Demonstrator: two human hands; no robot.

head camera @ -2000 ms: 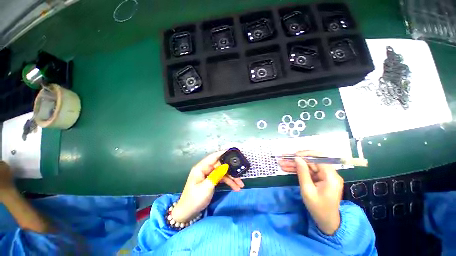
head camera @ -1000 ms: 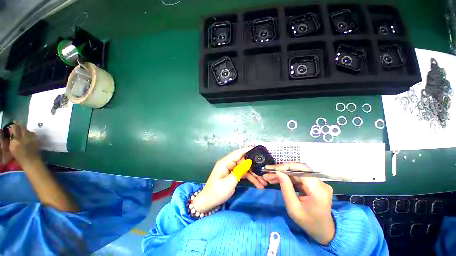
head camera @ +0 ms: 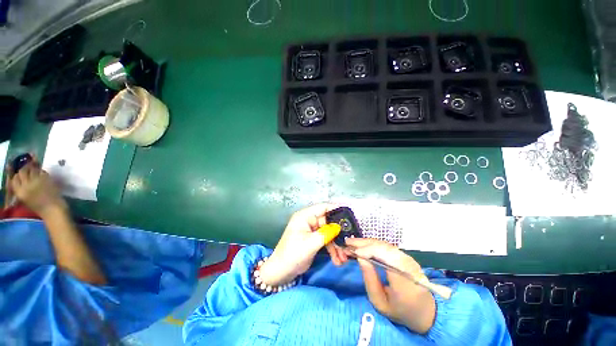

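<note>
My left hand (head camera: 295,248), with a yellow finger cot (head camera: 328,234) on one digit, holds a black watch housing (head camera: 344,226) tilted, its round centre showing. My right hand (head camera: 394,278) holds tweezers (head camera: 405,273), pale end to the lower right. The tweezers' tip is at the housing's lower edge; whether it holds a small piece is too small to tell. The white adhesive dot sheet (head camera: 451,229) lies flat just beyond my hands, partly hidden by the housing and right hand.
A black foam tray (head camera: 412,138) holds housings, one pocket empty. Loose white rings (head camera: 451,177) lie before it. Dark gaskets (head camera: 573,144) lie on white paper (head camera: 540,193) at right. A cream tub (head camera: 151,121) stands left. Another person's hand (head camera: 35,188) works at far left. A second tray (head camera: 517,328) is lower right.
The tweezers have moved from over the dot sheet to the housing, and their pale end now points lower right. The view has shifted, so the bench things sit elsewhere in the picture.
</note>
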